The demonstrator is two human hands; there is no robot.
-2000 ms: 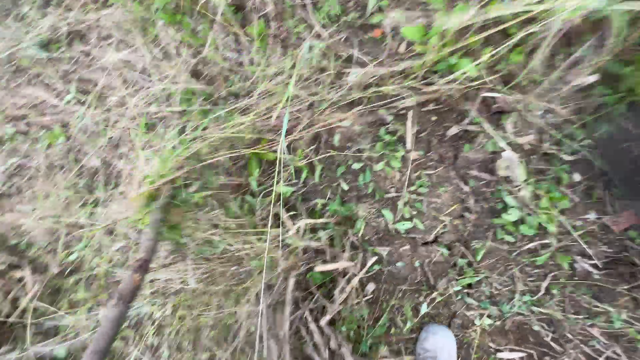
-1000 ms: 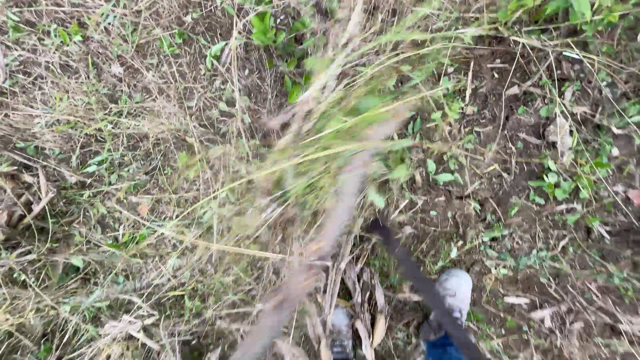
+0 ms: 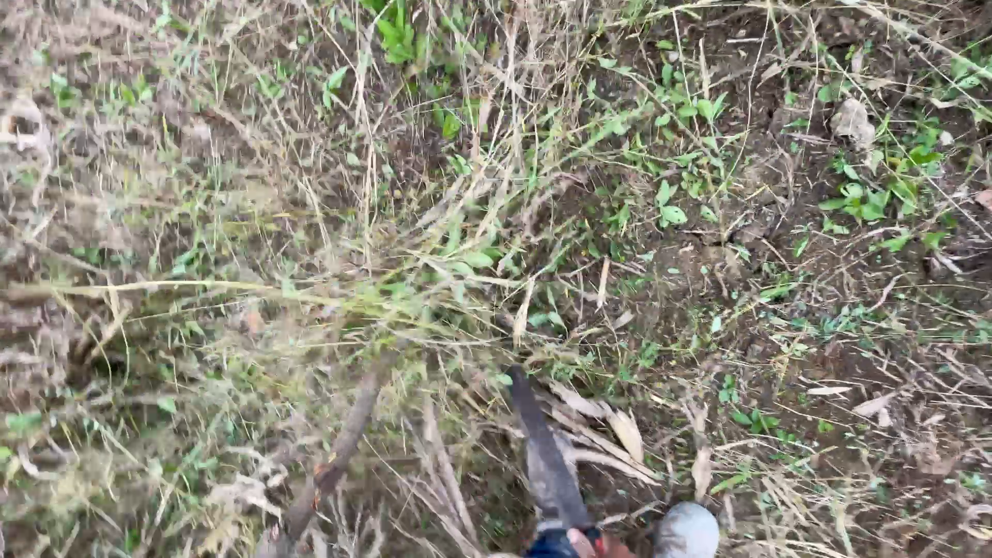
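At the bottom edge, my right hand is partly visible, closed on the handle of a machete. The dark blade points up and slightly left, its tip by cut grass and dry leaves. To its left, a brown wooden stick slants up from the bottom edge, its upper end against a bunch of long green and yellow grass. The stick's lower end is blurred at the frame edge. My left hand is out of view.
The pale toe of a shoe is beside the machete handle, with blue cloth to its left. Dry husk-like leaves lie right of the blade. A pale clod or stone rests on bare soil at the upper right.
The stick, raised across the middle a second ago, is now lower and to the left. The machete, absent from the oldest frame, now points up more steeply, and my right hand has come into view.
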